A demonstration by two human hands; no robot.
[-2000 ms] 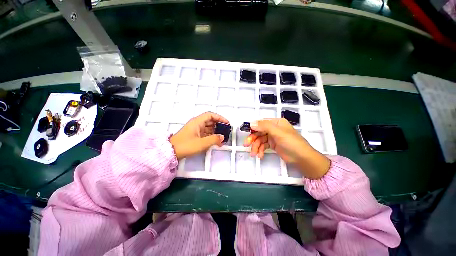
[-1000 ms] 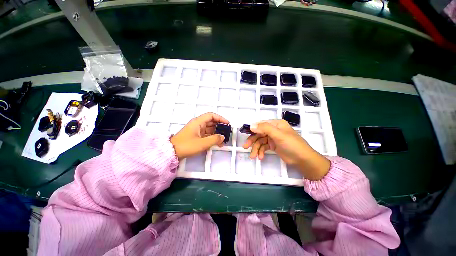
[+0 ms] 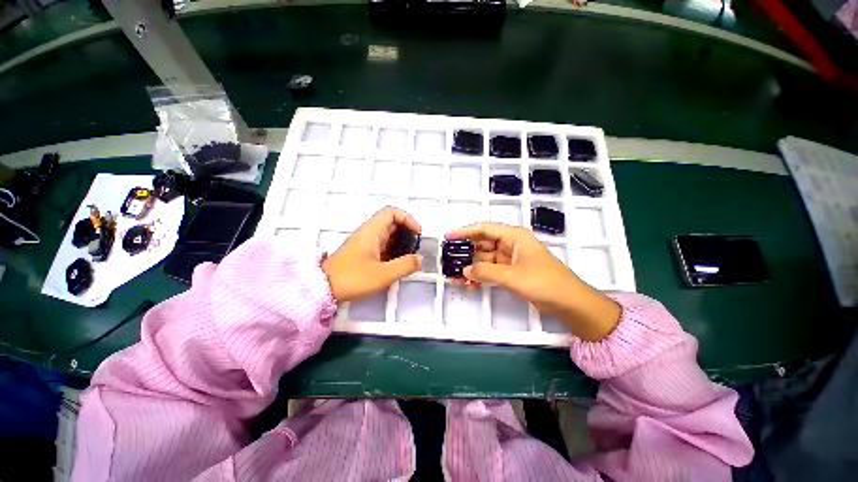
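My left hand (image 3: 365, 262) holds a black watch body (image 3: 404, 242) between thumb and fingers, its edge tilted and partly hidden by the fingers. My right hand (image 3: 523, 267) holds another black watch body (image 3: 458, 257) with its glossy face towards me. The two units are a small gap apart, above the middle of the white blister tray (image 3: 435, 331). Several black watch bodies (image 3: 544, 182) lie in the pockets at the tray's back right.
A smartphone (image 3: 722, 260) lies right of the tray; another (image 3: 217, 231) lies left. Sample parts lie on white paper (image 3: 110, 281). A zip bag (image 3: 200, 132) is beside the post (image 3: 166, 52). A small black part (image 3: 300, 83) is on the green conveyor belt (image 3: 564, 75).
The unit in my right hand has turned to show its glossy face. The unit in my left hand has tilted. The small part on the belt has moved right.
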